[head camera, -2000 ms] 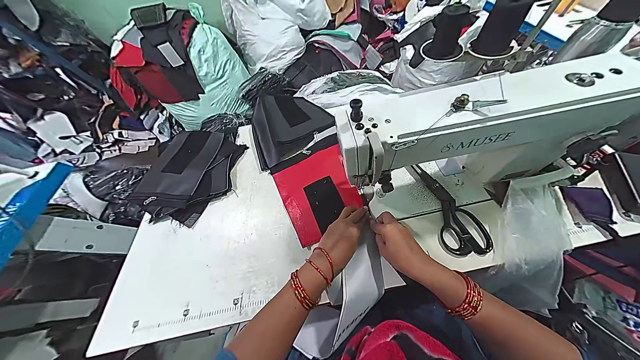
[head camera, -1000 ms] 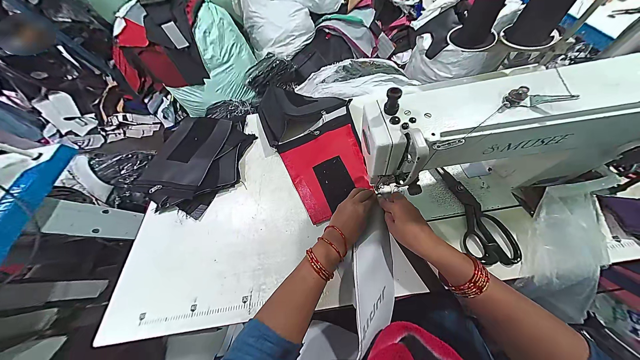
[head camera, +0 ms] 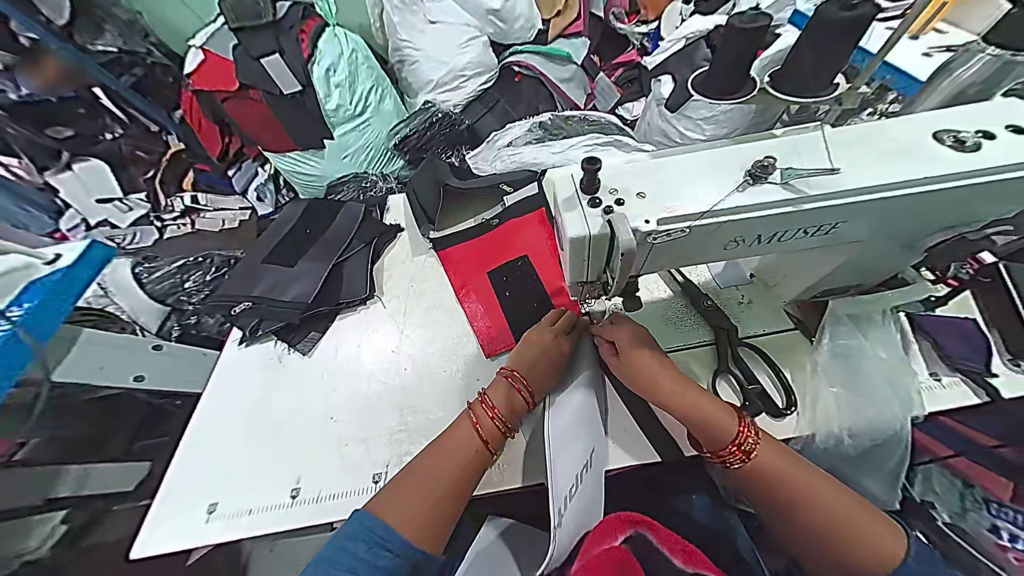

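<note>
A red fabric panel [head camera: 464,280] with a black patch [head camera: 520,296] lies left of the presser foot [head camera: 596,308] of a white sewing machine [head camera: 720,224]. My left hand [head camera: 548,352] is at the panel's lower right edge, its fingertips pinching material just in front of the foot. Close beside it, my right hand [head camera: 632,352] pinches the edge of the same work. A white strip [head camera: 572,464] bearing writing hangs from between my hands over the table's front edge. The exact edges under my fingertips are hidden.
Dark fabric pieces [head camera: 312,256] are stacked on the white table [head camera: 320,432] at the left. Black-handled scissors [head camera: 740,360] lie right of my right hand, near a clear plastic bag [head camera: 860,392]. Black thread cones [head camera: 728,60] and filled sacks [head camera: 352,96] stand behind.
The red panel, white strip and both hands keep much the same places at the machine. My fingers have shifted slightly near the presser foot. The view has moved a little.
</note>
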